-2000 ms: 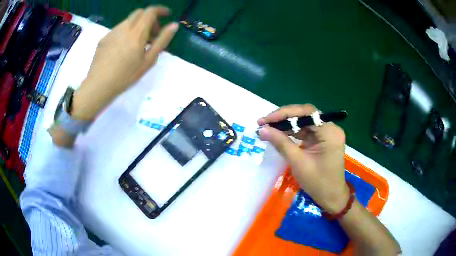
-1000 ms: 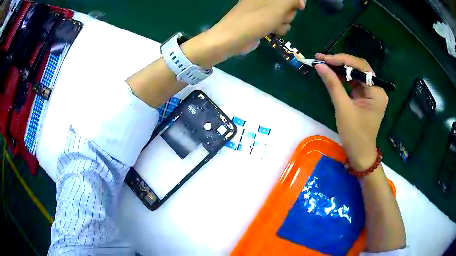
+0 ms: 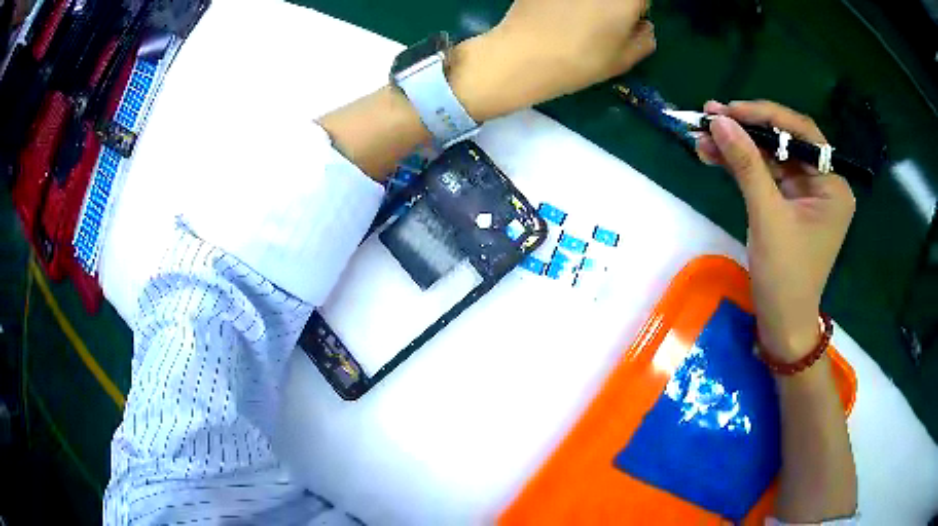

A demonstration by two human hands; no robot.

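Note:
My right hand (image 3: 787, 195) holds a slim black pen-shaped tool (image 3: 792, 145) with two white bands. Its pale tip touches or is just over the board end of a phone frame (image 3: 663, 115) on the green mat. My left hand (image 3: 576, 46) is at the top, at the far end of that frame; its fingers are curled and partly cut off, so its grip cannot be told. A loose black phone frame (image 3: 494, 205) lies on the white surface, partly under my left sleeve. Small light-blue pieces (image 3: 571, 243) lie beside its upper right corner.
An orange tray (image 3: 576, 467) with a shiny blue sheet (image 3: 710, 411) is at the lower right. Red holders (image 3: 51, 154) with black phone parts and a blue-dotted strip (image 3: 113, 170) stand at the far left. Dark phone frames lie on the green mat (image 3: 576, 108) at right.
From two seconds ago, my left hand has moved right across the mat and my right hand up to the board end. Since one second ago, the view has shifted and the hands hold similar positions.

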